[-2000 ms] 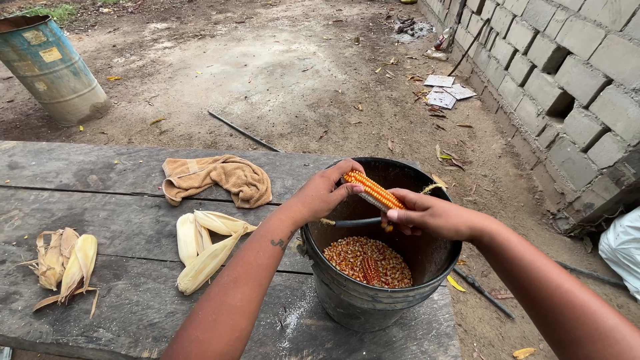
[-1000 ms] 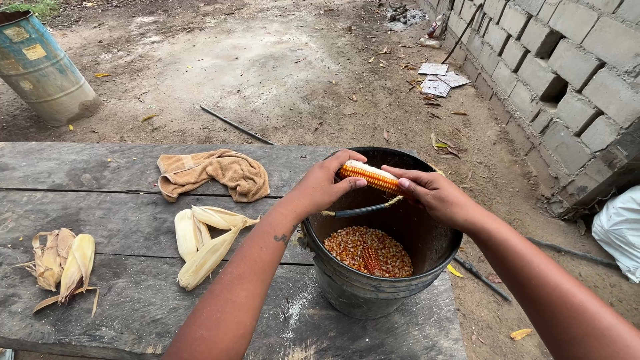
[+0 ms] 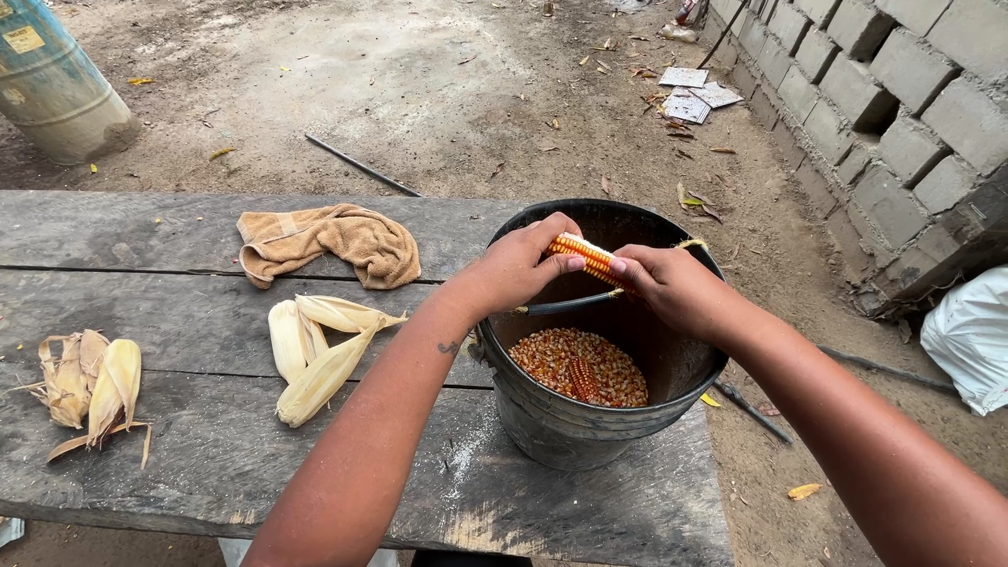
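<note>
Between both hands, over the mouth of a black plastic bucket (image 3: 583, 441), is an orange corn cob (image 3: 592, 260) with a pale, bare strip along its top. My left hand (image 3: 524, 264) grips its left end, thumb along the near side. My right hand (image 3: 669, 283) holds the right end, with the thumb against the kernels. Inside the bucket lie loose corn kernels (image 3: 543, 354) with a red-orange piece of cob (image 3: 583, 379) on top. The bucket's handle (image 3: 568, 305) crosses the opening just under the hands.
On the plank table (image 3: 197, 472) lie a tan towel (image 3: 331, 240), several husk-covered corn ears (image 3: 323, 378) and more husked corn (image 3: 116, 386) at the left. Beyond are a metal drum (image 3: 59, 87), a rod (image 3: 362, 164), a block wall (image 3: 882, 102) and a white sack (image 3: 972, 339).
The cob has tilted in my hands, its right end now lower than a second ago. Both hands stay on it above the bucket.
</note>
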